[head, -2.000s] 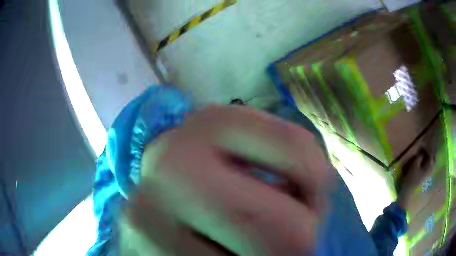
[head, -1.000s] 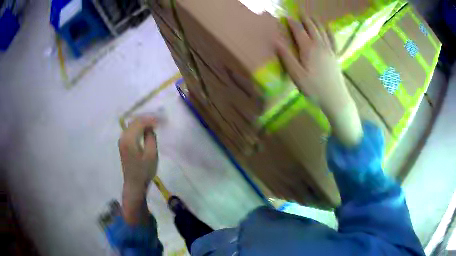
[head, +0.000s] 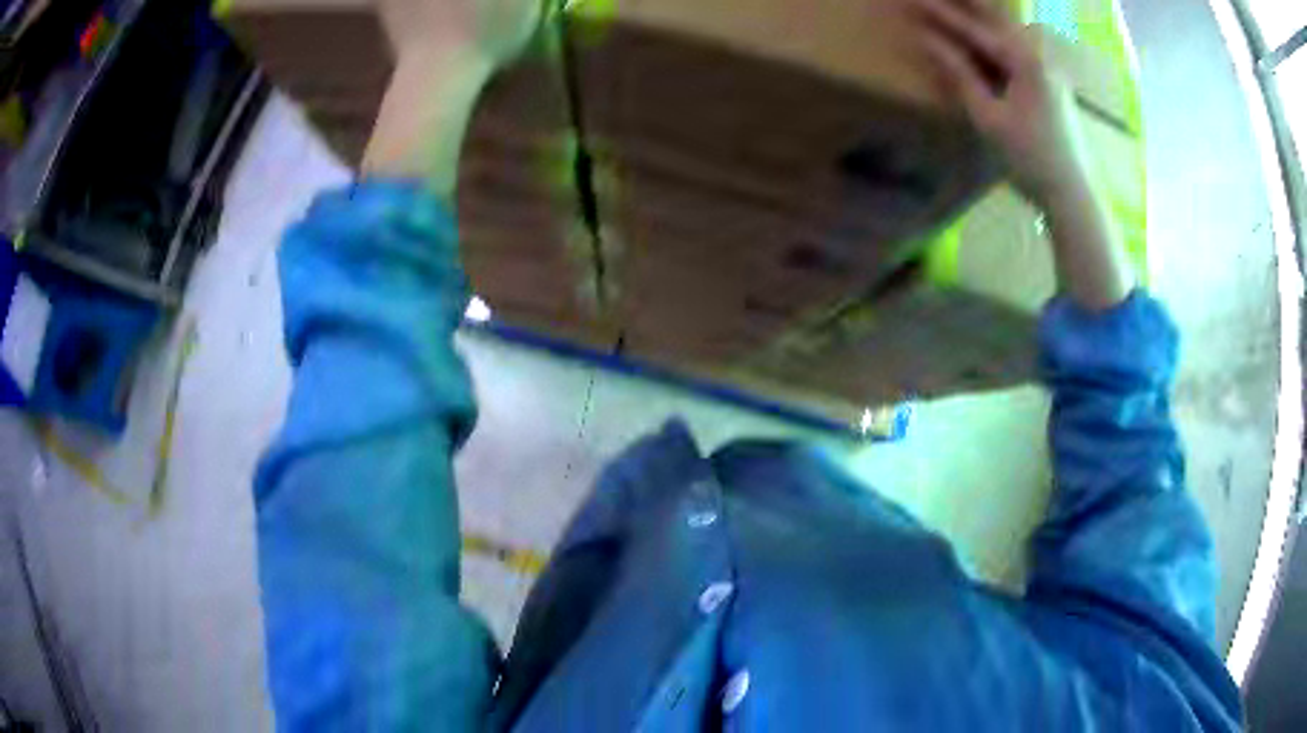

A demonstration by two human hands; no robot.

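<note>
A stack of brown shipping cartons [head: 688, 201] with yellow-green tape stands in front of me, at the top and middle of the view. My left hand [head: 466, 26] is on the near top edge of the upper carton [head: 774, 36]. It is cut off by the picture's top edge, so its fingers are hidden. My right hand [head: 1015, 100] is at the right end of that carton, with its fingers bent against it. Both hands are bare below blue sleeves.
The blue edge [head: 659, 375] of a base shows under the stack. A blue stool-like bin [head: 89, 351] stands on the pale floor at the left, below a dark rack [head: 129, 158]. Yellow lines [head: 502, 554] mark the floor. A patterned seal label [head: 1058, 15] shows at the top right.
My left hand has moved from over the floor up onto the carton stack. My right hand is now at the carton's right end. The view has turned, so the stack lies across the top.
</note>
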